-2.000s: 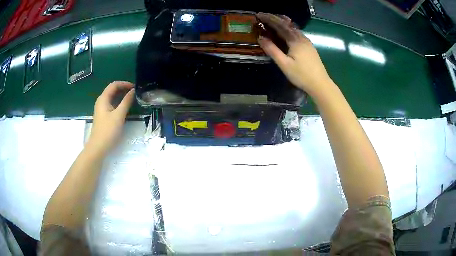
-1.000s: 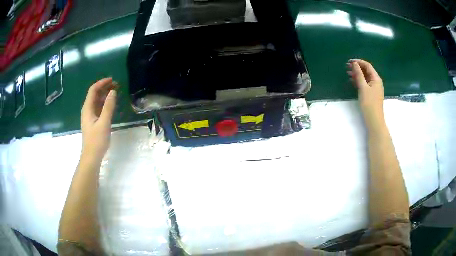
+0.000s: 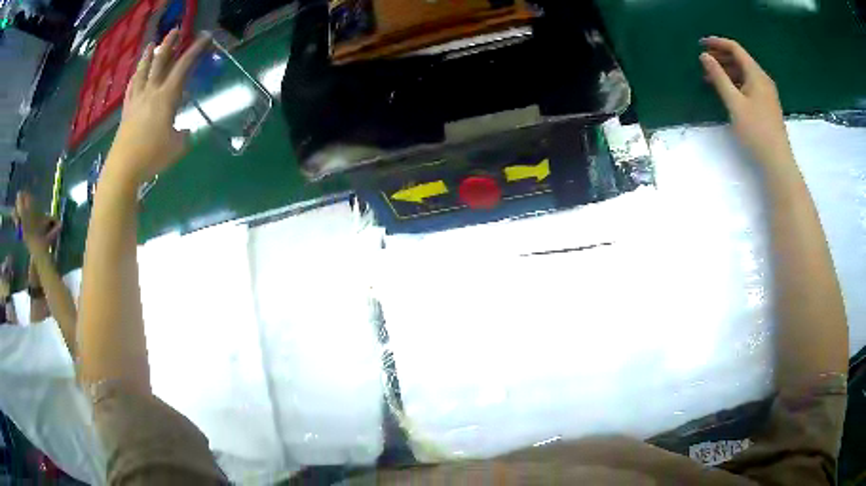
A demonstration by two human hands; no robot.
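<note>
A thin phone frame (image 3: 260, 116) with a see-through middle is at the left of the machine, over the green belt. My left hand (image 3: 152, 119) is beside it with fingers spread, the fingertips overlapping its far left corner; I see no clear grip. My right hand (image 3: 748, 90) hangs empty, thumb and fingers apart, over the belt at the right. The orange-brown fixture (image 3: 432, 30) shows on the machine's glossy black tray (image 3: 399, 100), cut off by the top edge. Whether a phone frame lies in it cannot be told.
The front panel has a red button (image 3: 480, 193) between yellow arrows. A white film-covered bench (image 3: 570, 323) spans the front. The green conveyor (image 3: 665, 57) runs behind. A red parts tray (image 3: 114, 71) stands beyond it. Another person's hand (image 3: 36, 223) is at the far left.
The view has swung left. The black press head has cleared and the orange fixture shows again. My left hand has moved up and left to the phone frame; my right hand stays off the machine.
</note>
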